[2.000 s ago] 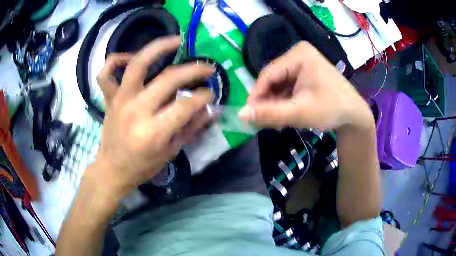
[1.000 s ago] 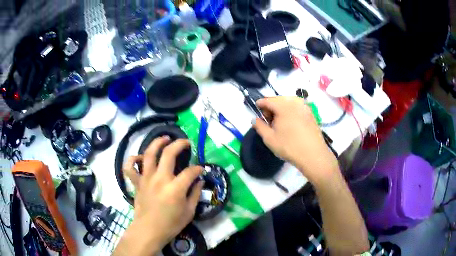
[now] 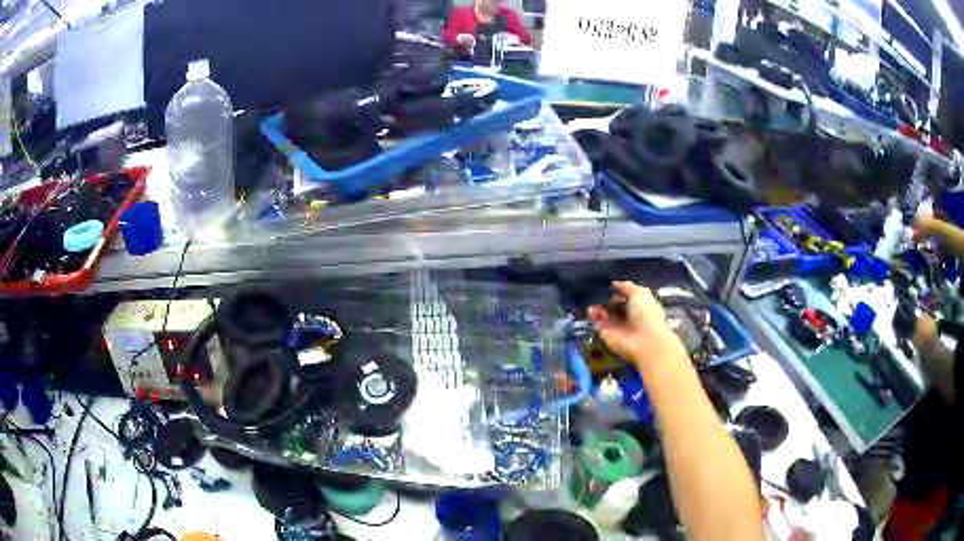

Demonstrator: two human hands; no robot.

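My right hand [image 3: 631,325] reaches up from the lower right to the back of the bench, beside a clear plastic tray [image 3: 507,396]. Its fingers are bent together near a small dark thing; I cannot tell whether they grip it. My left hand is out of the picture. A loose black disc with a silver centre [image 3: 375,388] and black headphone parts [image 3: 257,386] lie in the tray. The open ear cup seen earlier is out of view.
A shelf edge [image 3: 444,248] crosses above the bench, with a clear bottle [image 3: 201,153], a blue tray [image 3: 402,159] and a red tray [image 3: 132,211]. A green reel [image 3: 610,462] lies below my hand. Another person's hand [image 3: 930,227] shows at far right.
The view has swung up from the bench surface to the shelf. My right hand has reached to the back of the bench. My left hand and the open ear cup have left the picture.
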